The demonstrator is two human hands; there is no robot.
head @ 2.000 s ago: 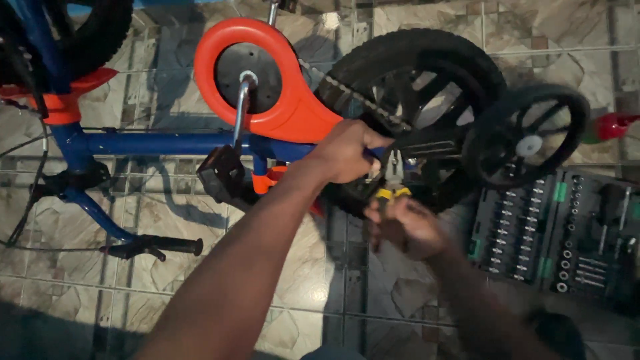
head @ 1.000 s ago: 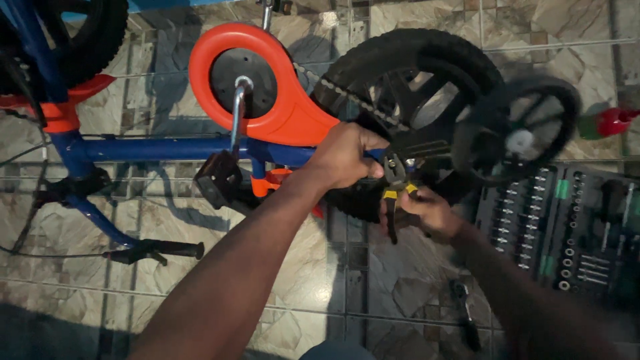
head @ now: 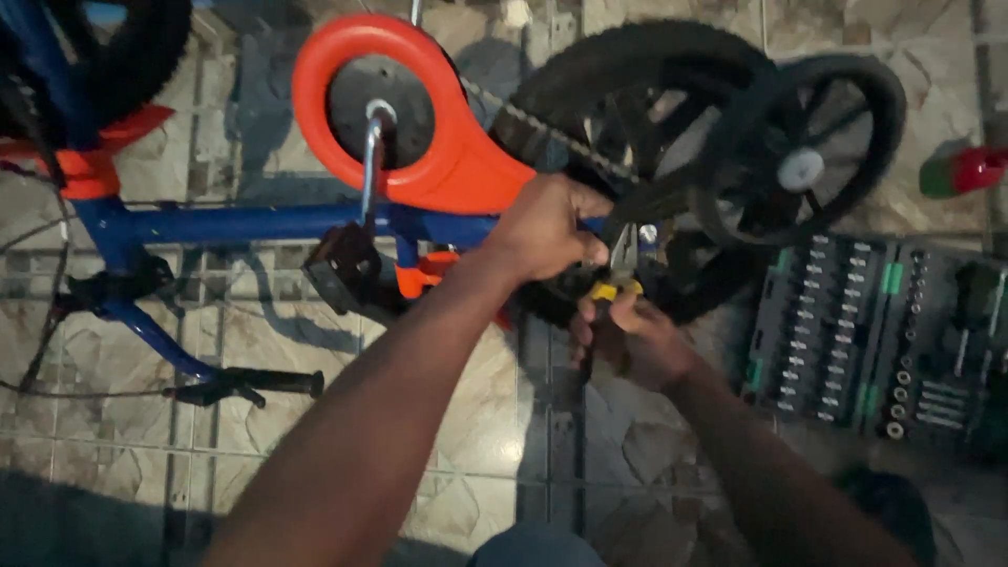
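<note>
A blue child's bicycle frame [head: 252, 224] lies across the tiled floor, its orange chain guard [head: 457, 177] above my left forearm. My left hand [head: 547, 228] is closed around the blue tube's rear end beside the rear wheel [head: 654, 47]. In my right hand [head: 638, 335] are pliers [head: 626, 252] with yellow-and-black handles, their jaws pointing up at the rear axle area, close to a round metal fitting [head: 647, 234]. Whether the jaws grip anything cannot be told. A black training wheel [head: 801, 169] stands over the rear wheel's right side.
An open socket set case [head: 886, 346] lies right of my right hand. A red and green object [head: 965, 172] is at the right edge. The crank arm [head: 370, 173], pedal [head: 346, 268] and handlebar grip [head: 272, 382] stick out left of my left arm.
The dark ratchet-like tool seen on the floor below my right hand one second ago is no longer visible. My left hand stays on the tube, and the pliers remain in my right hand.
</note>
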